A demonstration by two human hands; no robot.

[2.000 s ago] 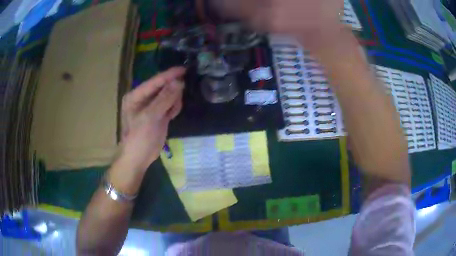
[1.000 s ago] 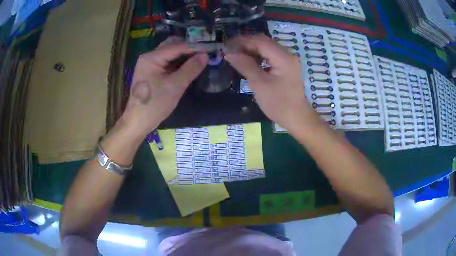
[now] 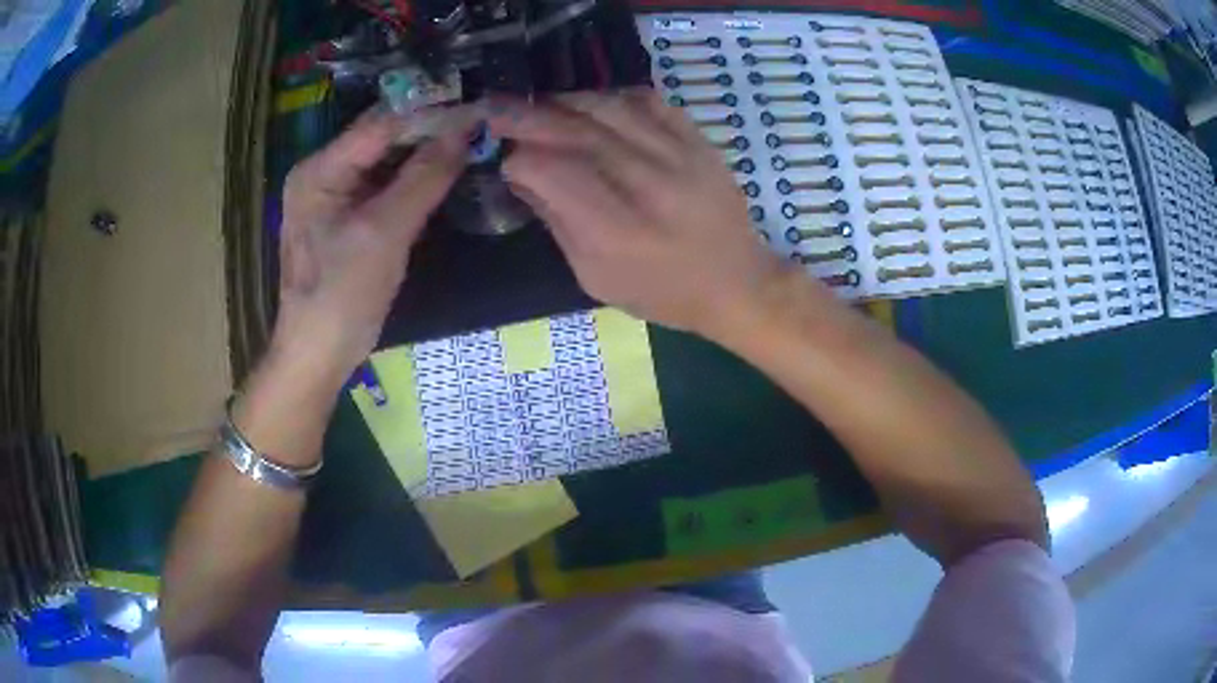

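Observation:
The test fixture [image 3: 527, 47] stands at the top centre on a black base [image 3: 461, 287]. Its small pale socket plate [image 3: 421, 91] shows just above my fingertips. The grey cylinder [image 3: 489, 207] stands below, its bluish top between my hands. My left hand [image 3: 354, 220] is at the fixture's left side, thumb and fingers close together at the socket. My right hand [image 3: 634, 200] is at its right side, fingers bent towards the same spot. The fingers hide whatever lies between them, so I cannot tell if either hand holds a part.
White trays [image 3: 894, 174] with rows of dumbbell-shaped slots lie at the right. Brown cardboard [image 3: 147, 294] with a small dark part [image 3: 103, 223] lies at the left. A label sheet [image 3: 527, 407] on yellow backing and a purple pen [image 3: 370, 387] lie below the fixture. A green sign [image 3: 741, 516] is at the front edge.
My right hand has come down from the upper right to the fixture, and my left hand has moved in beside it. The whole view has shifted, moving the scene left.

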